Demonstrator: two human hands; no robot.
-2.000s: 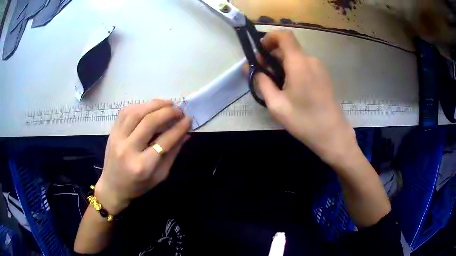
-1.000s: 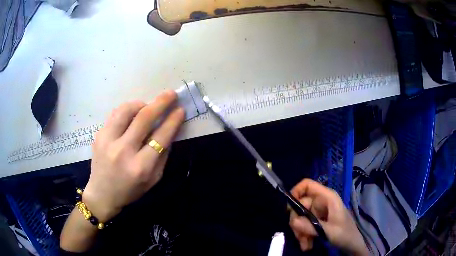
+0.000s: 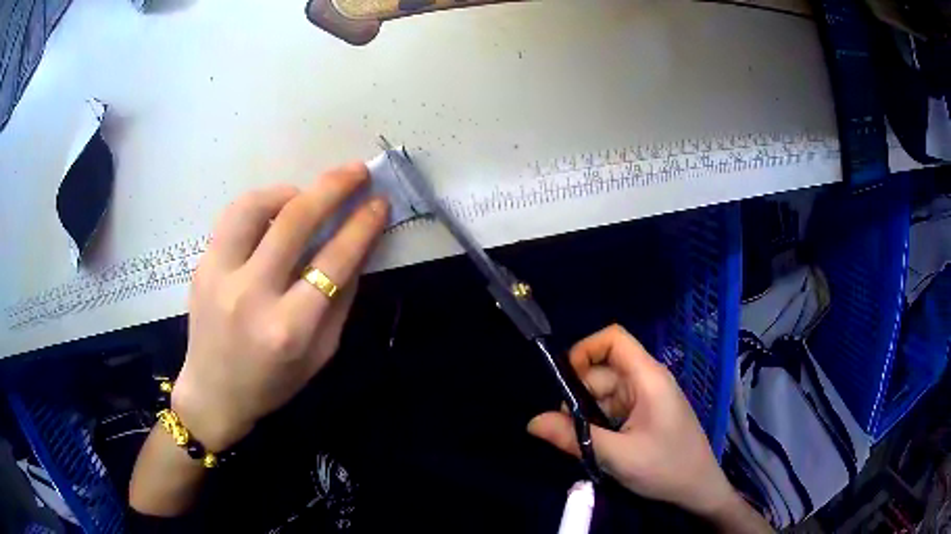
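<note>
My left hand [image 3: 276, 297] presses a pale grey-white tab piece [image 3: 393, 195] flat on the white table near its front edge; most of the piece is hidden under the fingers. My right hand [image 3: 636, 428] holds the black handles of the tailor's scissors [image 3: 501, 287], below the table edge. The steel blades reach up and left and lie across the free end of the piece, beside its dark stitched line. A curled leaf-shaped tab piece [image 3: 87, 198], dark in the middle with pale tips, lies at the left of the table.
A printed ruler scale [image 3: 647, 167] runs along the table's front. The yellow-tan machine bed [image 3: 360, 19] is at the top. A dark slab [image 3: 850, 99] lies at the right. Blue baskets [image 3: 714, 313] and bundled grey-white pieces [image 3: 793, 417] are below the edge. Grey panels [image 3: 29, 47] lie top left.
The scissors have turned from pointing away at the upper middle to the piece's end, and their blades now lie across it. The view has shifted right. My left hand still holds the piece.
</note>
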